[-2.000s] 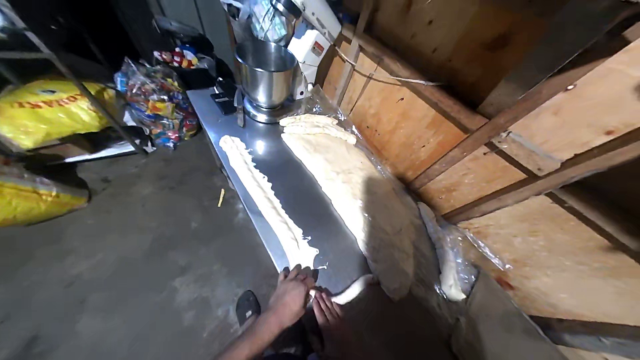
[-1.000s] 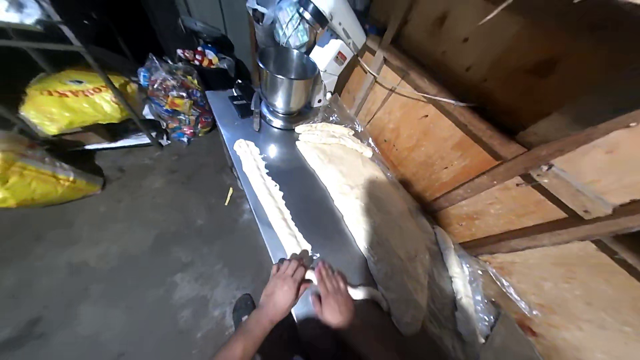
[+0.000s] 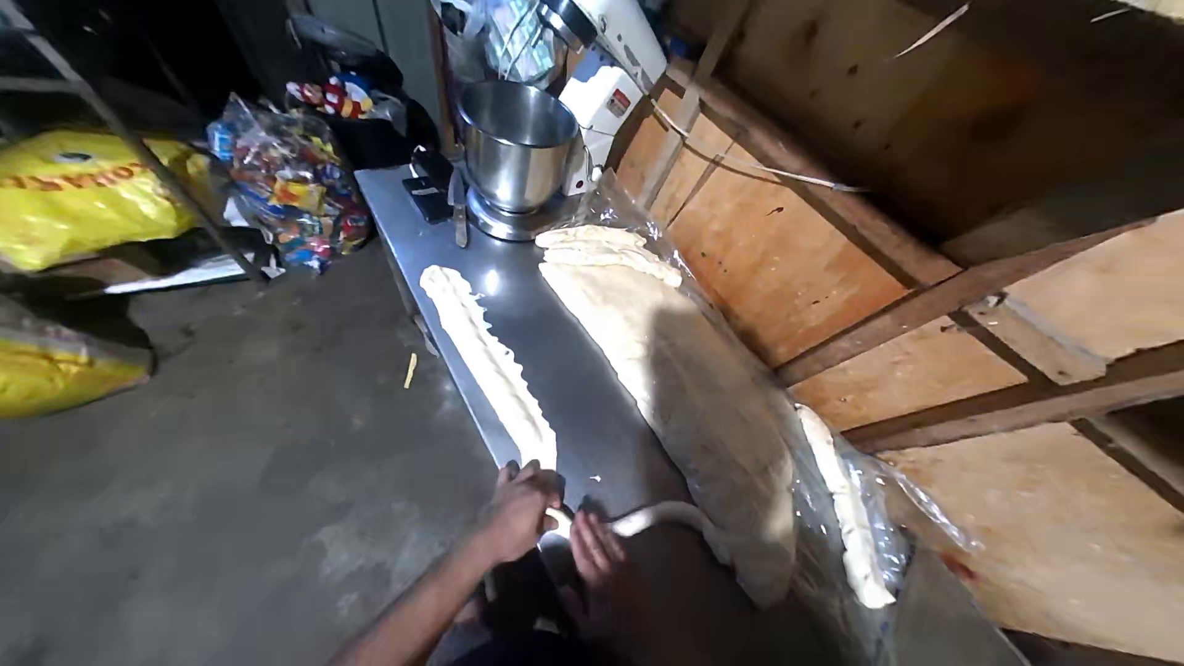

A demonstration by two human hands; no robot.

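A long strip of dough (image 3: 490, 370) lies along the left side of the metal table (image 3: 592, 407). At its near end my left hand (image 3: 525, 511) is closed on the dough. Just to the right, my right hand (image 3: 597, 550) touches a thin dough rope (image 3: 661, 515), which curves from between the hands toward the large dough sheet (image 3: 684, 370); whether its fingers grip the rope is unclear. Two or more dough strips (image 3: 606, 252) rest at the sheet's far end. Another dough roll (image 3: 846, 509) lies on clear plastic at the right.
At the table's far end stand a stand mixer with a steel bowl (image 3: 518, 153), a knife (image 3: 459, 208) and a dark phone-like object (image 3: 426, 200). A wooden wall (image 3: 795, 268) borders the right side. Yellow sacks (image 3: 92, 194) and a bag of wrappers (image 3: 296, 190) are at left.
My right hand was flatter and spread over the dough rope a second ago; now it is lower and turned beside it. My left hand stays at the strip's near end.
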